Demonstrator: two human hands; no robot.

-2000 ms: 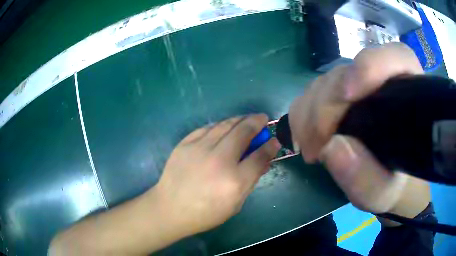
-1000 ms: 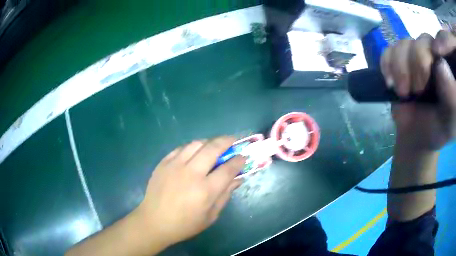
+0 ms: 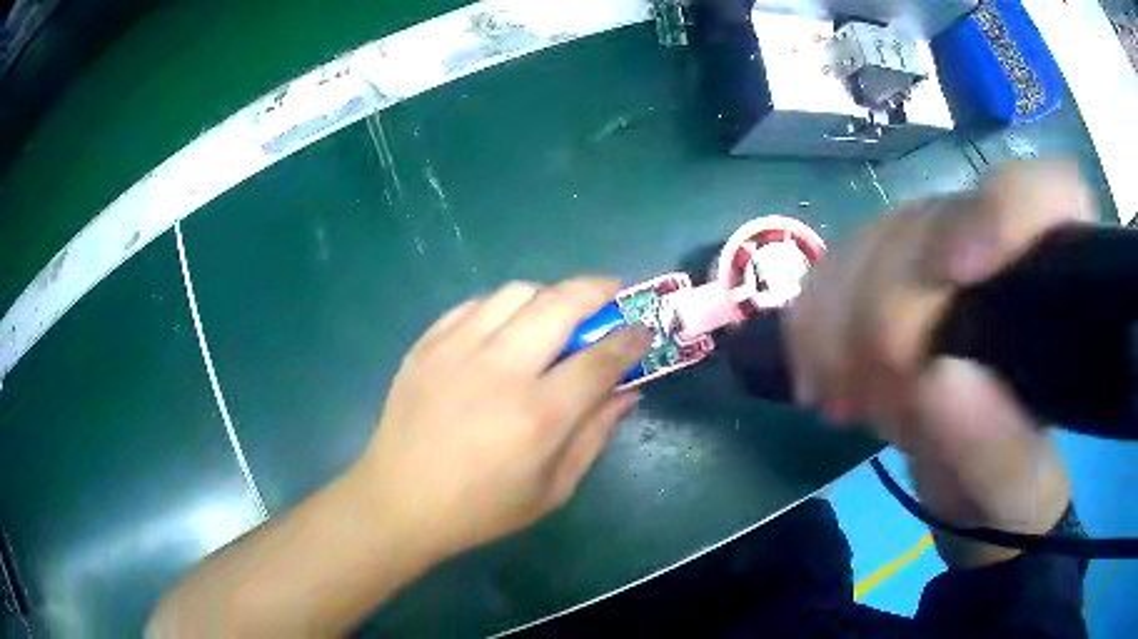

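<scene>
A pink half-assembled fan lies on the green bench, its round fan head (image 3: 771,270) to the right and its open handle housing (image 3: 699,350) to the left. A green circuit board (image 3: 649,311) and a blue battery (image 3: 597,330) show in the handle. My left hand (image 3: 499,399) holds the handle, its fingers over the battery. My right hand (image 3: 917,300), blurred, grips a black electric screwdriver (image 3: 1048,331). The screwdriver's front end is beside the fan head, over the bench; its tip cannot be made out.
A white-grey screw feeder (image 3: 799,87) with dark sides stands at the back right. A blue screw bin (image 3: 998,63) full of screws is beside it. A black cord (image 3: 961,534) hangs near my right wrist. A white edge strip (image 3: 312,112) borders the green conveyor belt (image 3: 162,87).
One second ago my right hand and screwdriver were by the feeder; now they are lower and left, close to the fan head. My left hand still holds the handle.
</scene>
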